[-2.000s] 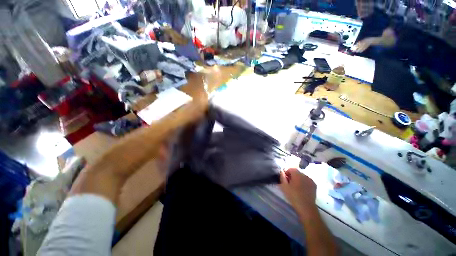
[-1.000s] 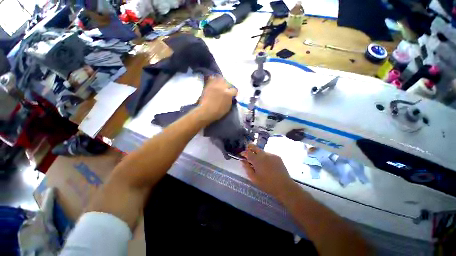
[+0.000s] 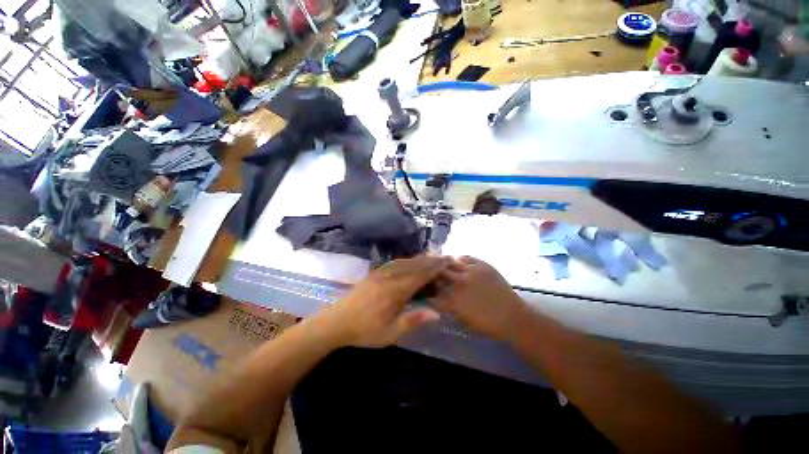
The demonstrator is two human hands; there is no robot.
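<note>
A dark grey garment piece (image 3: 359, 208) lies bunched and spread left of the needle, on the white machine table. My left hand (image 3: 386, 301) lies over its front edge, with the thumb apart, and meets my right hand (image 3: 479, 294) at the fingertips. Both hands are just in front of the presser foot and needle area (image 3: 436, 222). The fingertips overlap, and what lies between them is hidden. The white sewing machine (image 3: 550, 168) with blue stripe stands behind and to the right.
Light blue scraps (image 3: 605, 252) lie on the machine bed right of the needle. A white paper sheet (image 3: 202, 238) and cloth scraps are on the brown table at left. A cardboard box (image 3: 208, 355) stands below left. Thread cones (image 3: 734, 62) are at the back right.
My left hand has come down from the upper part of the cloth to my right hand. The cloth lies flatter left of the needle. The view has shifted.
</note>
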